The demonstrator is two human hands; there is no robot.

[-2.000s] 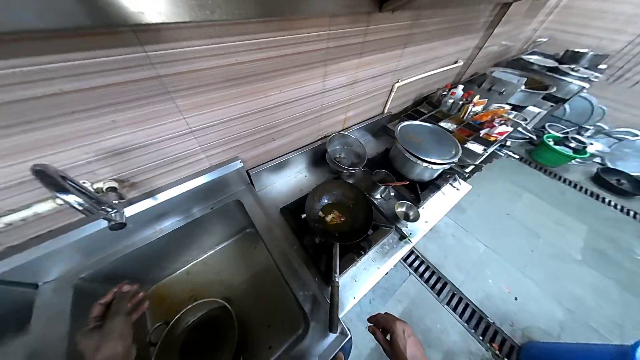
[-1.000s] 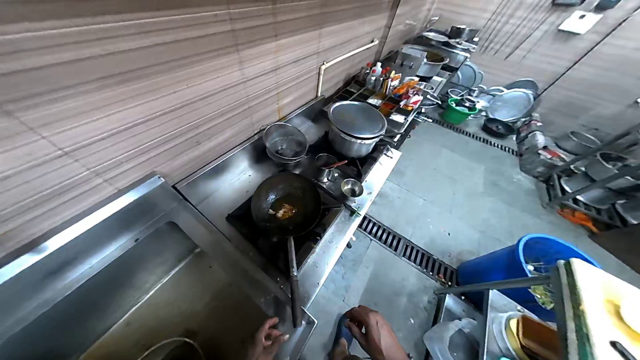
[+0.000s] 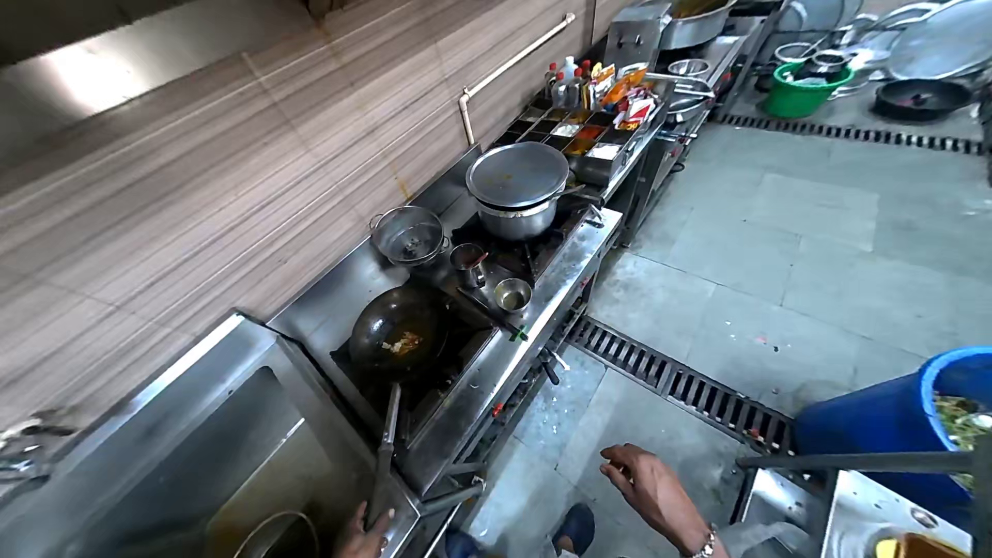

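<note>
My left hand [image 3: 364,535] is at the bottom edge, at the lower end of the wok's long handle [image 3: 385,465]; whether its fingers close on it is unclear. The dark wok [image 3: 399,329] rests on a stove burner with some food bits inside. Over the floor, right of the stove, my right hand [image 3: 647,488] holds nothing, its fingers loosely bent. Close to the wok are a small steel bowl [image 3: 513,295], a steel cup [image 3: 469,260] and a two-handled strainer or pan [image 3: 408,235]. A lidded aluminium pot [image 3: 518,186] stands behind them.
A steel sink [image 3: 256,434] with a round vessel lies left of the stove. Bottles [image 3: 573,89] and spice compartments [image 3: 585,133] line the far counter. A floor drain grate [image 3: 674,380] crosses the floor. At right are a blue bin [image 3: 868,426] and a metal rack bar [image 3: 852,463].
My left hand has gone from over the sink to the lower end of the wok's handle. The view has swung right, away from the sink.
</note>
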